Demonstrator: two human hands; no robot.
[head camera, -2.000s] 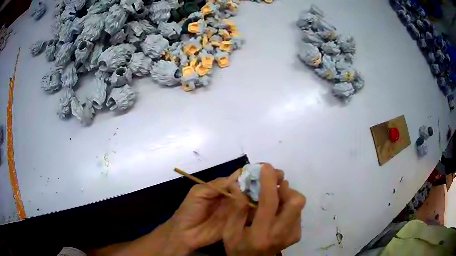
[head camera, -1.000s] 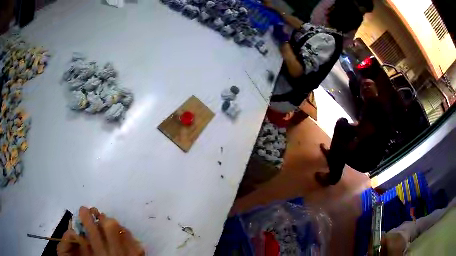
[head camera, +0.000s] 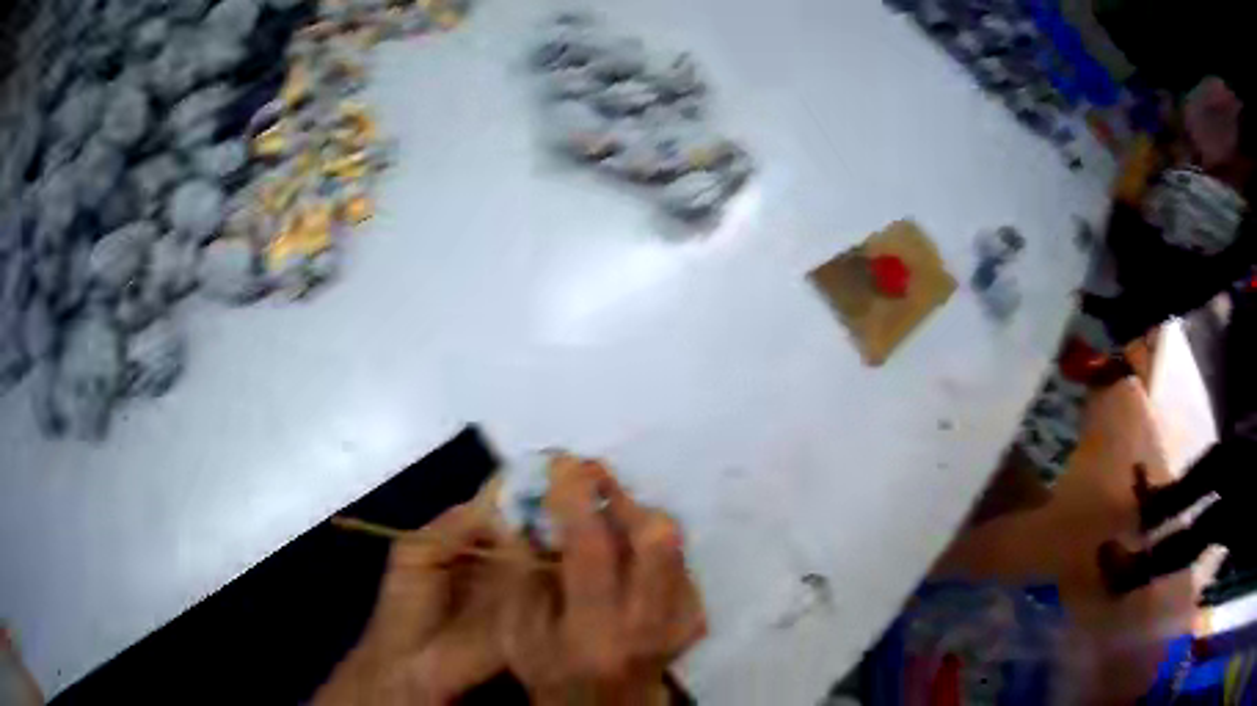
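Observation:
My left hand (head camera: 434, 600) and my right hand (head camera: 609, 593) are together at the lower centre, over the black surface's corner. A pale grey hair piece (head camera: 525, 494) is held between their fingertips, the right fingers over it. A thin tan glue stick (head camera: 379, 528) juts out to the left, across the left hand; its right end is among the fingers, and I cannot tell which hand grips it. The frame is blurred, so a face piece in the grey piece cannot be made out.
A large grey heap (head camera: 117, 248) borders orange-flecked pieces (head camera: 314, 186). A small cluster (head camera: 641, 117) lies at top centre. A brown board (head camera: 878, 324) bears a red cap (head camera: 891, 276); small grey-dark pieces (head camera: 997, 273) lie beside it. A person's legs show right.
The view swung right, then partly back left. My hands stay together around the grey piece with the stick still jutting left. The left hand shows more fully than a second ago.

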